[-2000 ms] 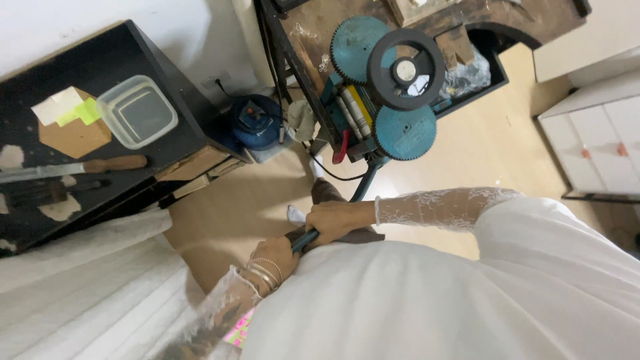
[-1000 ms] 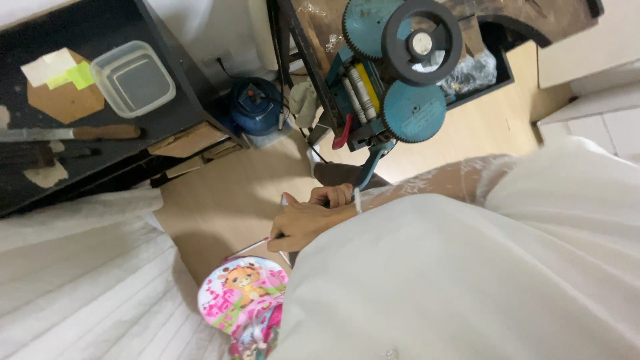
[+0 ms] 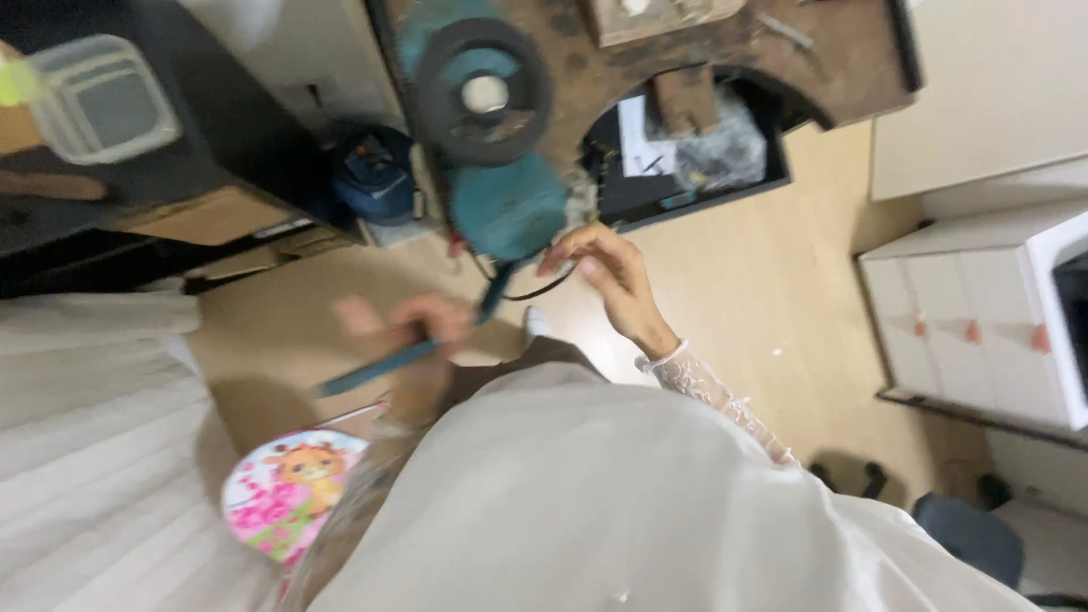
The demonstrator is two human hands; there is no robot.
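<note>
A hand-cranked rolling mill with teal gears and a dark round handwheel stands at the bench's edge. Its teal crank handle reaches down and left. My left hand, blurred, is at this handle with the thumb raised apart; its grip is unclear. Just below and right of the lower gear is my right hand, its fingers bent beside the mill. Whether it holds something small cannot be made out. The rollers are hidden behind the gears.
An open bench drawer holds a plastic bag and paper. Left, a black table bears a clear plastic container. A blue bag sits between table and bench. A colourful round-edged item hangs low left; white drawers stand right.
My hands, close together low by the crank earlier, are now apart. My right hand has gone up to the mill's side. The crank handle points down and left. The view has shifted.
</note>
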